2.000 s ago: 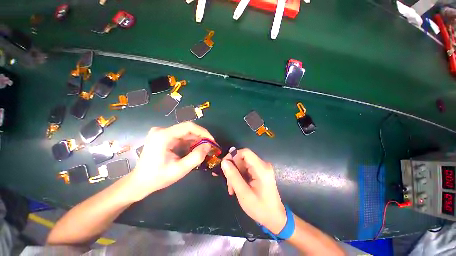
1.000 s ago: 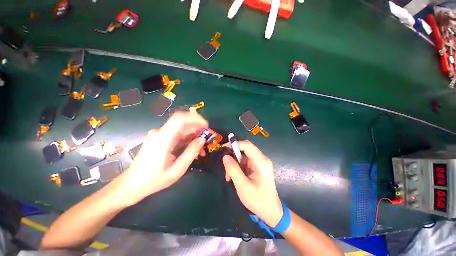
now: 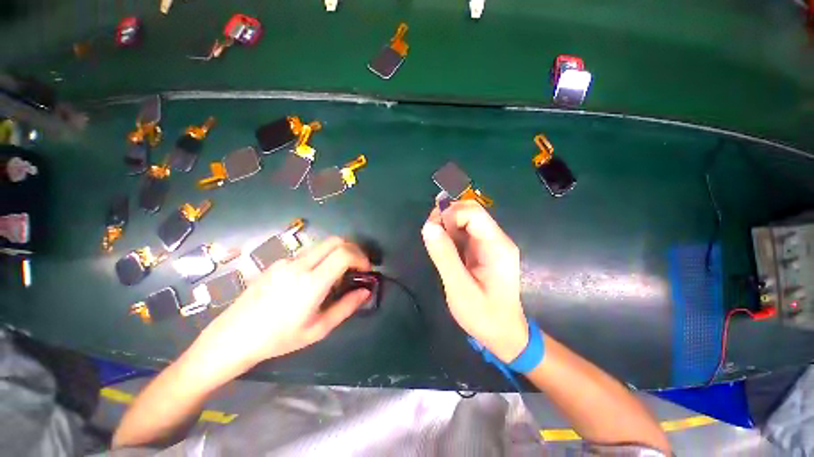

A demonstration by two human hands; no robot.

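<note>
My left hand (image 3: 312,290) holds a small red-edged watch body (image 3: 367,291) low over the dark green bench, fingers partly covering it. A thin black cable (image 3: 399,287) curves away from beside it. My right hand (image 3: 477,268), with a blue wrist strap (image 3: 528,350), is at a grey display module (image 3: 452,179) with an orange flex tail. A small pale piece (image 3: 442,202) shows at its fingertips; whether the fingers grip it or the module's edge is not clear. Another display module (image 3: 555,174) lies to the right.
Many display modules (image 3: 239,163) are spread at the left. Beyond the bench seam (image 3: 500,105) lie a red watch with screen (image 3: 571,82), a display module (image 3: 387,61) and two red bodies (image 3: 243,30). A blue mat (image 3: 696,312) and power supply (image 3: 787,268) stand at the right.
My right hand has moved away from the watch body, up and right to the grey display module. My left hand has lowered the watch body. The camera view has shifted.
</note>
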